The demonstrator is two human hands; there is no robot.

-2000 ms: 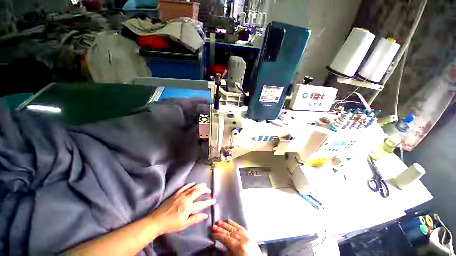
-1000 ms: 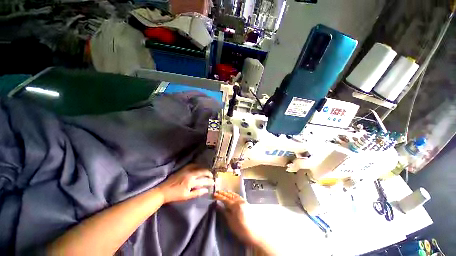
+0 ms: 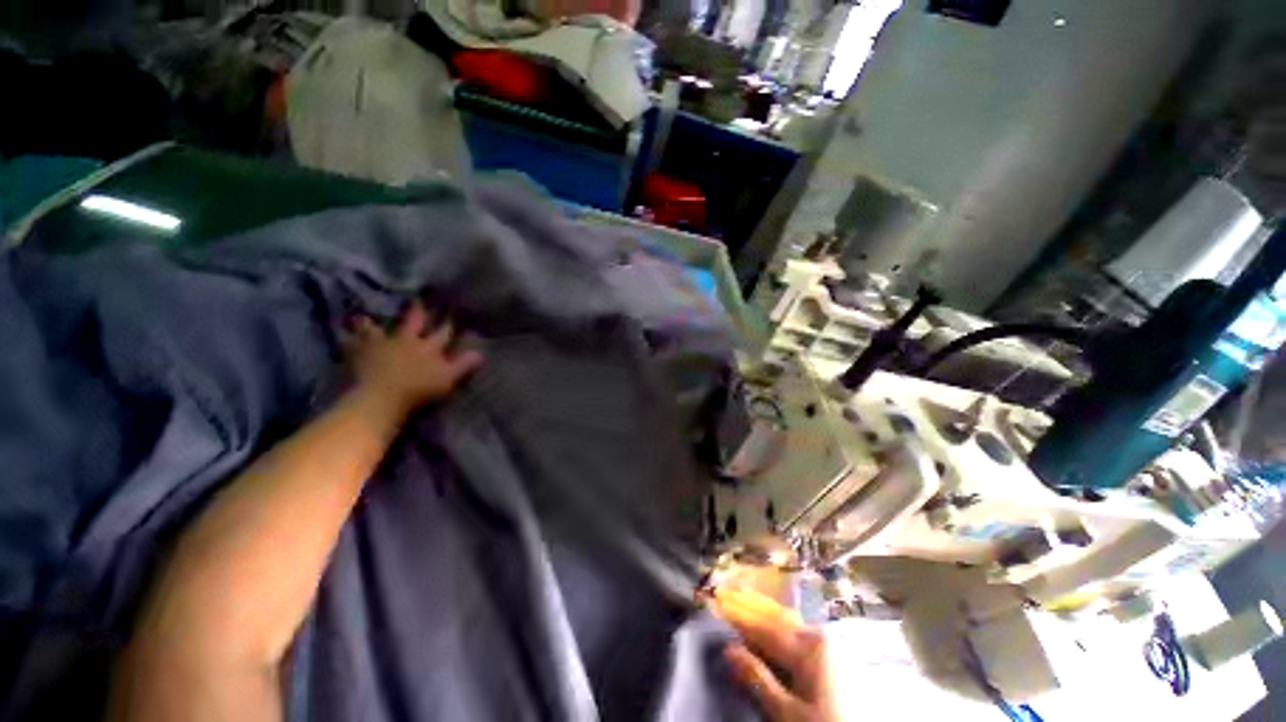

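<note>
The grey-purple fabric (image 3: 466, 522) lies in folds over the left and centre, up to the sewing machine (image 3: 874, 437). My left hand (image 3: 409, 360) lies on the fabric at upper left, fingers spread, with folds around the fingertips. My right hand (image 3: 783, 656) is at the fabric's right edge, just below the lit needle area (image 3: 733, 571). It is bright and blurred, and its grip is unclear. The presser foot is too blurred to make out.
The teal phone-like device (image 3: 1142, 409) stands before the machine at right. A white thread cone (image 3: 1192, 233) is behind it. Scissors (image 3: 1166, 653) and a loose cone (image 3: 1238, 635) lie on the table. A green surface (image 3: 240, 191) is at left, a blue bin (image 3: 550, 155) behind.
The view has swung closer to the machine and tilted. My left hand has moved from beside the needle to the upper left on the fabric. My right hand remains near the needle.
</note>
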